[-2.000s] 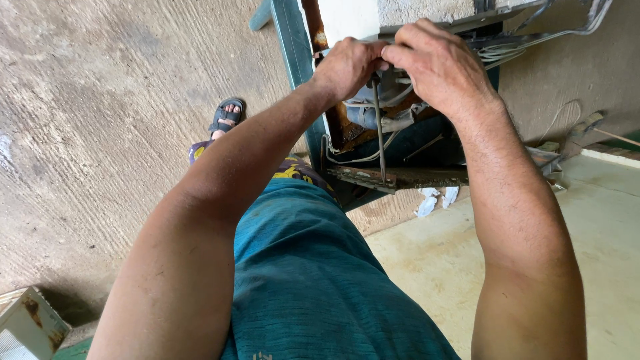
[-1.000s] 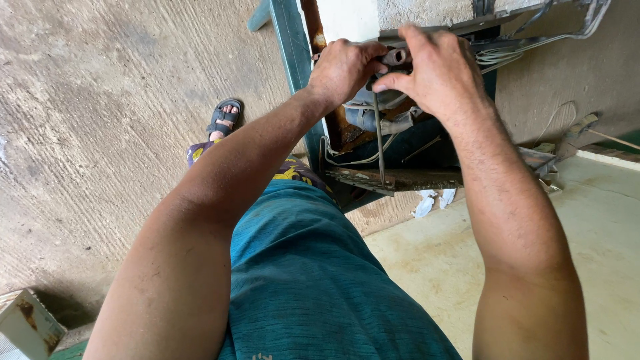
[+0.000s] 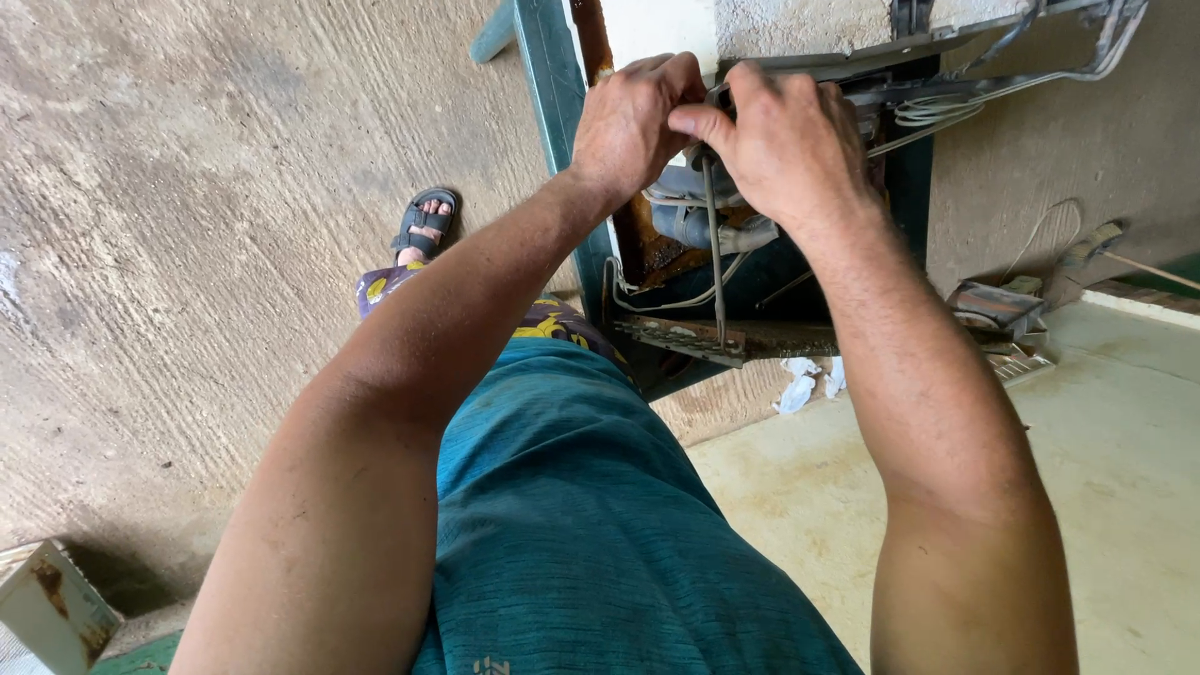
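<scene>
My left hand [image 3: 637, 122] and my right hand [image 3: 792, 141] meet at a small dark part at the top of a thin metal rod [image 3: 714, 244]. Fingers of both hands are bent around that part and hide most of it. The rod runs down to a perforated metal strip [image 3: 689, 339]. Behind it lie a grey rounded component [image 3: 682, 222] with pale wires [image 3: 675, 305] and a rusty metal casing [image 3: 647, 248]. White foam [image 3: 806, 28] forms the upper part of the appliance.
The appliance rests on a dark green surface [image 3: 553, 94]. A coil of pale cable [image 3: 937, 111] hangs at its right. Further right are a metal box-like part [image 3: 996, 305] and a brush or broom head [image 3: 1095, 242]. White scraps [image 3: 797, 386] lie below, and a rusty white panel [image 3: 56, 600] stands at lower left.
The right hand's fingers have closed in around the small part from their more spread pose a second ago. The left hand stays at the same part.
</scene>
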